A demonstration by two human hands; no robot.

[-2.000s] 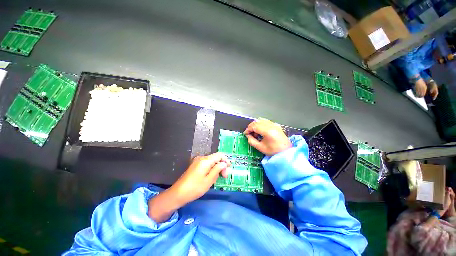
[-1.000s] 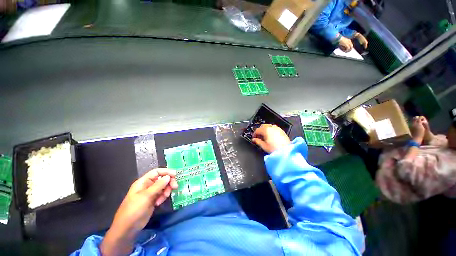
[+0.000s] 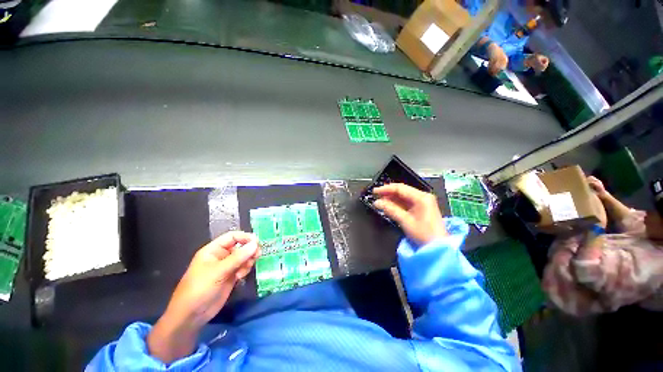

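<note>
A green circuit board panel (image 3: 292, 251) lies on the black ledge in front of my body. My left hand (image 3: 218, 270) is at the board's left edge, thumb and fingertips pinched together; whether something small is between them cannot be told. My right hand (image 3: 411, 211) is over the black parts bin (image 3: 413, 182), its fingertips at the bin's opening above tiny dark components. The fingertips are near each other, and I cannot tell if they hold a part. The bin sits at an angle right of the board.
A black tray of white components (image 3: 83, 232) stands at left. Spare boards lie at far left (image 3: 10, 240) and right (image 3: 467, 198). Two boards ride the conveyor belt (image 3: 218, 116). Clear tape (image 3: 223, 212) crosses the ledge. A cardboard box (image 3: 571, 200) and two people are at right.
Since one second ago, my right hand has lifted slightly at the black bin. Since two seconds ago, it has moved from the board to the bin. The view has shifted right.
</note>
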